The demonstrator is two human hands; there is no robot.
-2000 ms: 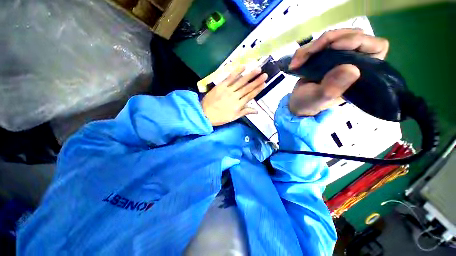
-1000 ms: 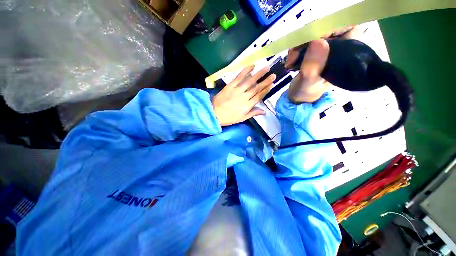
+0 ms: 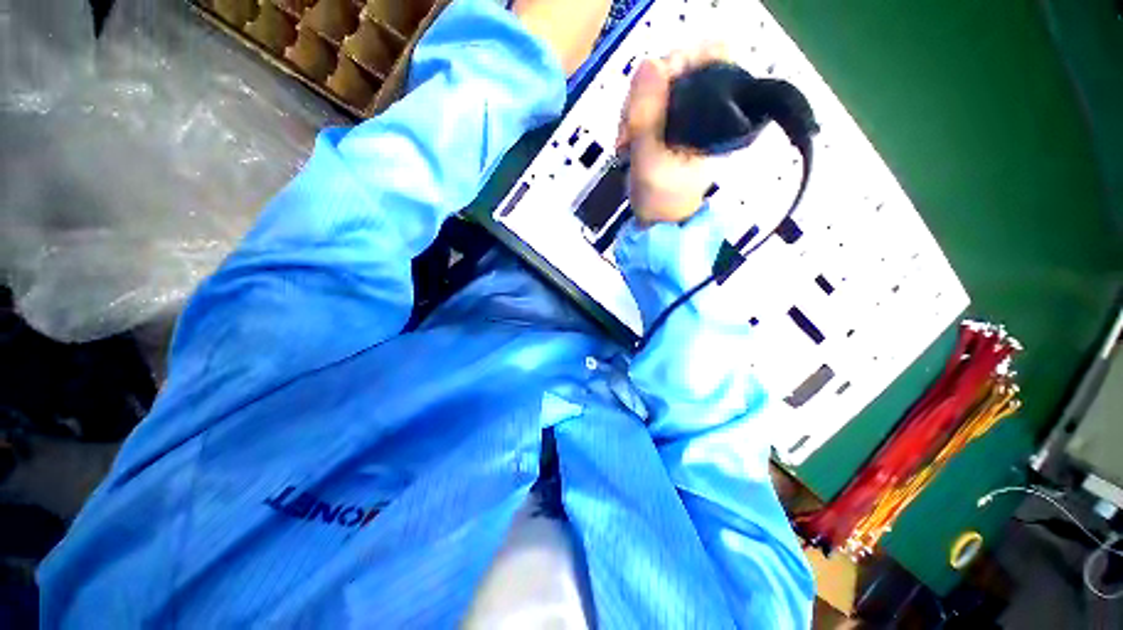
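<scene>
The white panel (image 3: 862, 246) with dark rectangular cutouts lies slantwise on the green bench. My right hand (image 3: 663, 154) is slightly blurred and grips the black electric screwdriver (image 3: 714, 108) over the panel's upper part; its tip is hidden. Its black cord curves down over the panel to my right sleeve. My left hand (image 3: 567, 25) is at the top edge, partly cut off, beside the blue screw tray (image 3: 624, 27), of which only a strip shows. My left fingers are out of view.
The brown divider tray (image 3: 339, 49) is at the upper left, above crumpled clear plastic (image 3: 148, 185). Red (image 3: 911, 431) and yellow-orange (image 3: 930, 474) wire bundles lie right of the panel, near a small yellow ring (image 3: 967, 549). Grey equipment stands at the right edge (image 3: 1098, 418).
My left hand has moved off the panel, up to the top edge. My right hand and the screwdriver are higher and further left in view. The yellow-green strap no longer shows; more panel is uncovered.
</scene>
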